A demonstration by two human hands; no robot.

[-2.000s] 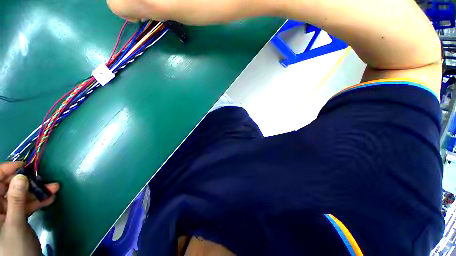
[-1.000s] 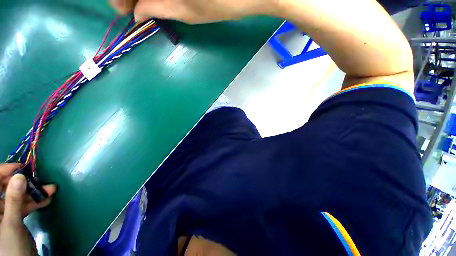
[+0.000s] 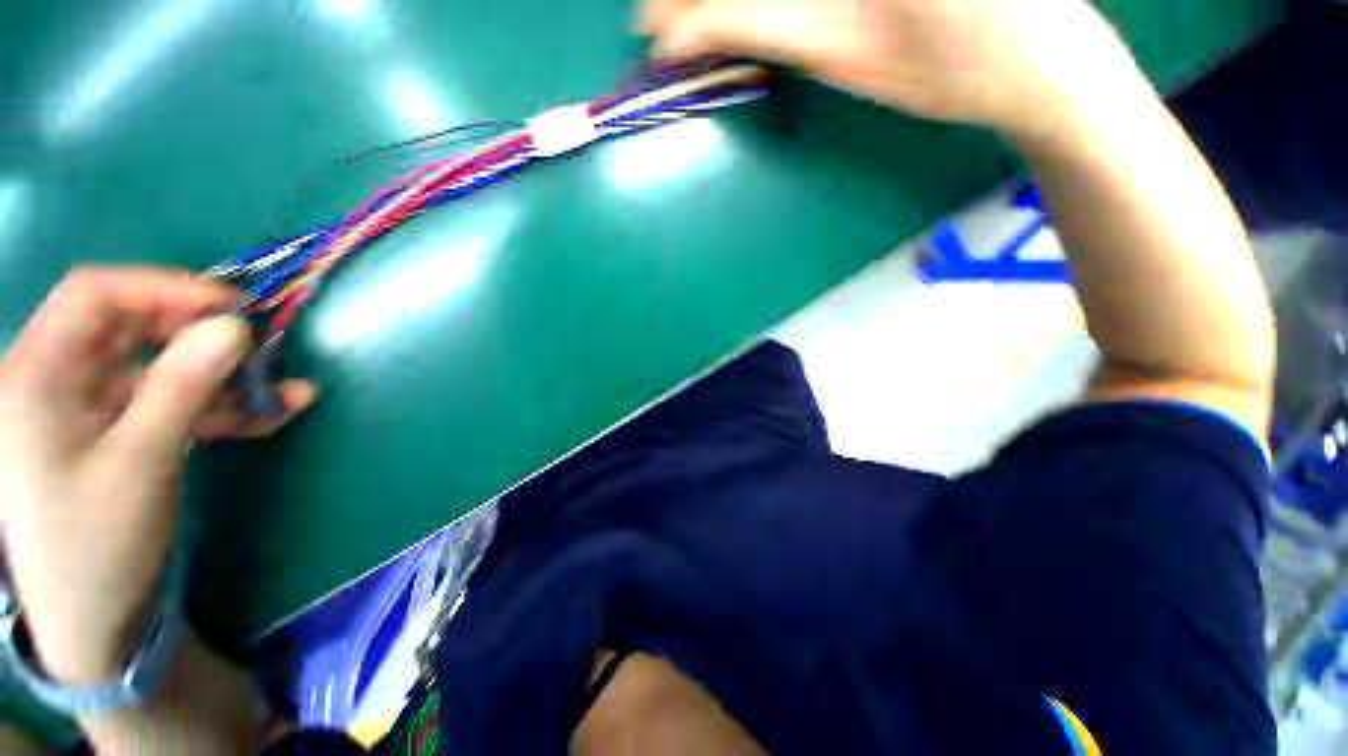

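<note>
A wire harness (image 3: 429, 180) of red, blue, white and yellow wires runs above the green table, with a white band (image 3: 563, 132) around its middle. My left hand (image 3: 141, 377), at the left, holds a dark connector (image 3: 260, 381) at the harness's near end between thumb and fingers. My right hand (image 3: 850, 52), at the top, is closed over the far end of the harness. Its fingertips are partly hidden and blurred. A dark shape, likely a connector, shows just below my right hand.
The shiny green table (image 3: 591, 325) has its edge running diagonally in front of my body. A thin dark wire lies beyond the harness. A blue stool frame (image 3: 991, 254) stands on the pale floor, and a blue-purple object (image 3: 362, 635) is below the table edge.
In the view, both hands and the harness have shifted right, and the harness lies at a flatter angle. More of my left hand and its wrist band shows. The hands still hold the same ends.
</note>
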